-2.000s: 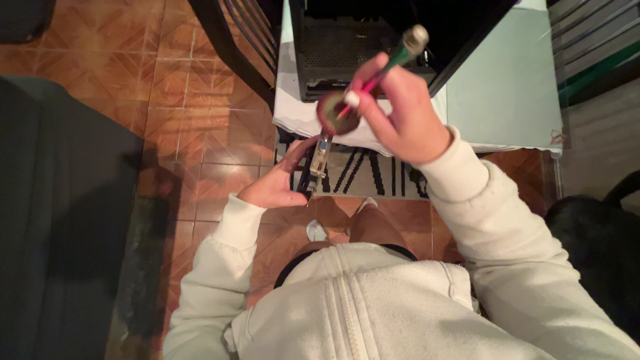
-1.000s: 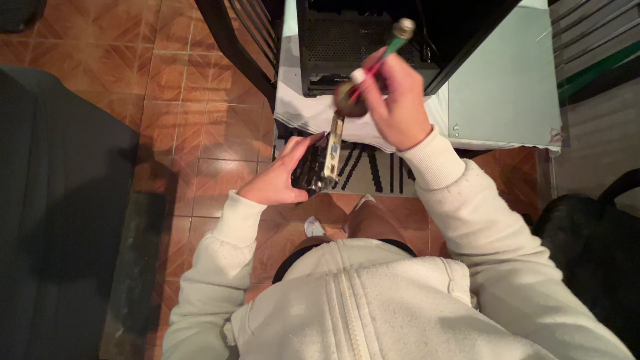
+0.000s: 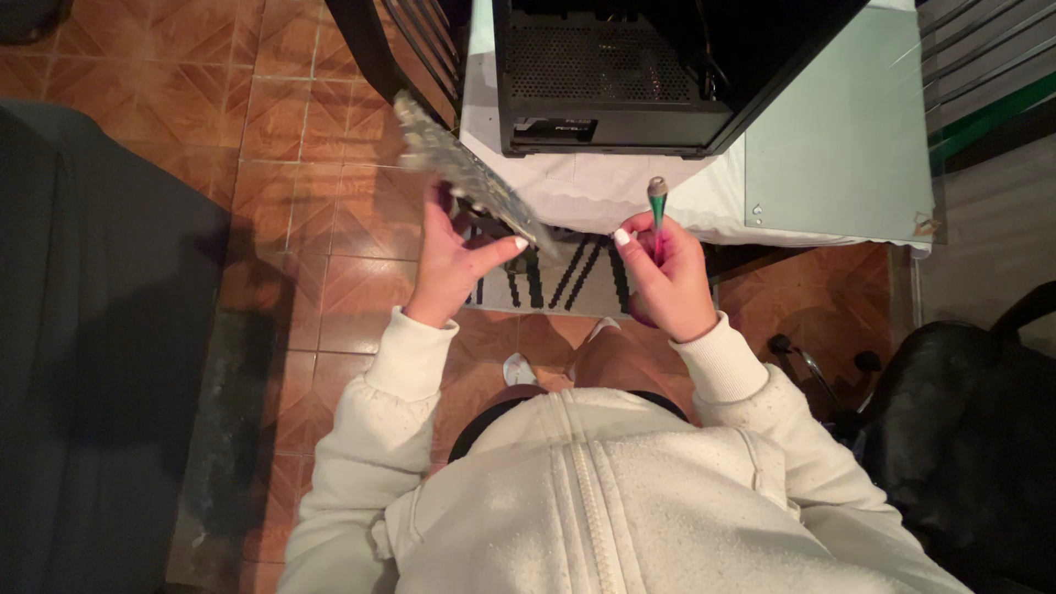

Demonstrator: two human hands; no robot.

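Observation:
A blurred circuit board (image 3: 474,177), seen at a slant, is held by its lower part in my left hand (image 3: 458,260), the thumb along its near edge. My right hand (image 3: 670,272) grips a slim tool with a green and pink handle (image 3: 657,206), its metallic end pointing away from me; it looks like a brush, but the far part is hidden by the hand. Beyond both hands stands an open black computer case (image 3: 615,128) with a perforated metal panel (image 3: 594,62) inside.
The case rests on a white cloth (image 3: 577,186) over a table, beside a glass panel (image 3: 833,157). A dark chair back (image 3: 363,49) stands left of the table, a grey padded piece of furniture (image 3: 91,330) at far left, a black chair (image 3: 949,412) at right. A patterned rug lies below.
My hands have moved apart. The board has swung up and left in my left hand, showing its broad face. The handled tool has moved away from the board and down, still in my right hand.

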